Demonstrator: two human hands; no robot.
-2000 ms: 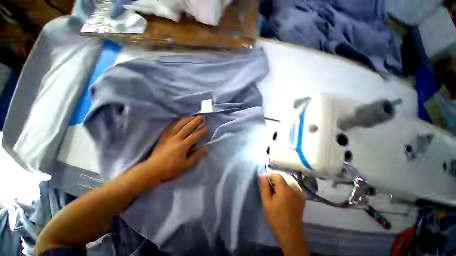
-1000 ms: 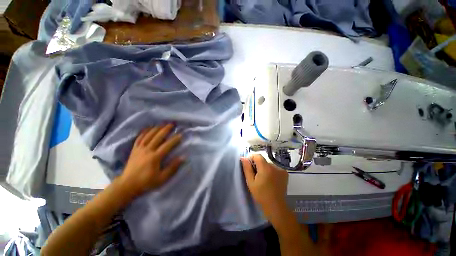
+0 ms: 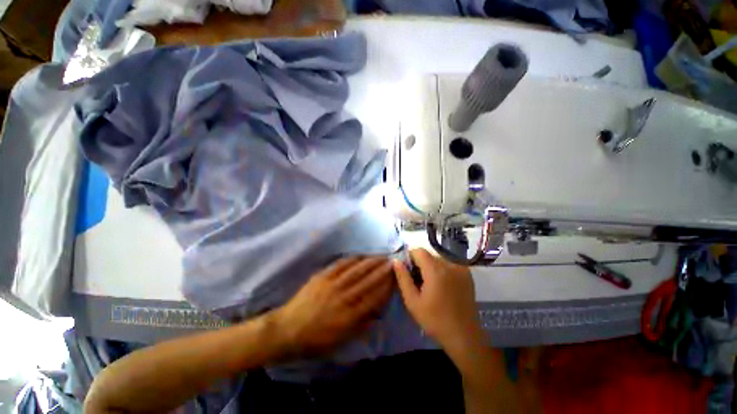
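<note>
A blue-grey garment (image 3: 234, 162) lies crumpled on the white table, left of the white sewing machine head (image 3: 420, 154). My left hand (image 3: 343, 299) lies flat on the garment near the table's front edge, fingers pointing to the needle area. My right hand (image 3: 436, 291) is just in front of the needle area, thumb and forefinger pinching the garment's right edge. A small dark thing shows in that hand; I cannot tell what it is. Strong light washes out the cloth beside the machine, and the needle is not clearly visible.
Small snips (image 3: 604, 271) lie on the table right of the machine's curved metal guard (image 3: 494, 234). Red-handled scissors (image 3: 660, 310) are at the right edge. Red cloth (image 3: 614, 380) is at the lower right. White scraps (image 3: 174, 11) lie on the brown board (image 3: 299, 19) behind.
My left hand has moved right and nearer the needle area. The garment's front part has shifted and bunched up. My right hand stays at the cloth edge near the needle area.
</note>
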